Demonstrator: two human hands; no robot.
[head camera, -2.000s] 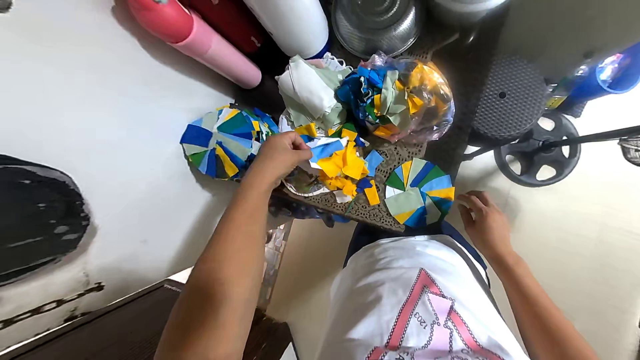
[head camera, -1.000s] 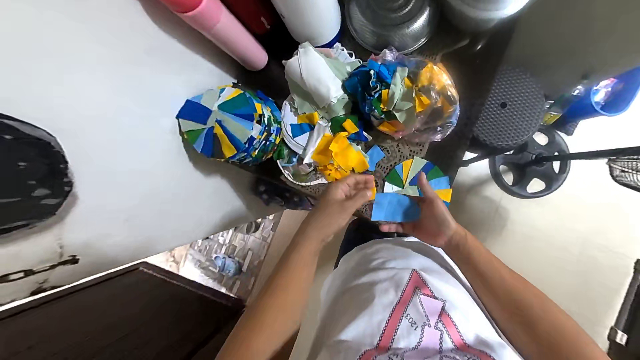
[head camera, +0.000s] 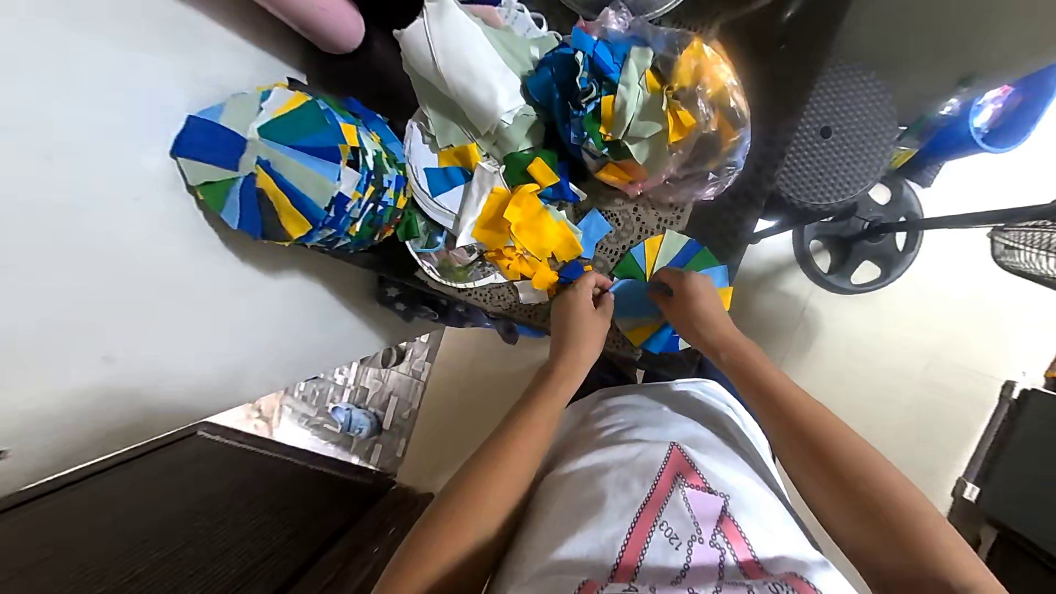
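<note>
A light blue fabric piece is pinched between my left hand at its left end and my right hand at its right end. It lies over a round patchwork disc of blue, green, yellow and grey fabric wedges, at the table's front edge. Just left of the disc, yellow fabric scraps are heaped with blue and white ones. A tall stack of similar patchwork discs stands at the left. Behind the heap sit folded white cloth and a clear plastic bag of coloured scraps.
A pink bottle stands at the back left. Lace-patterned covering shows on the table. To the right are a round textured black plate, a black wheel and a blue container. A dark panel is at lower left.
My left hand has moved from the stack side to the right, beside the disc. Both hands now hold the light blue piece, which lay in my right hand one second ago. The view has shifted closer.
</note>
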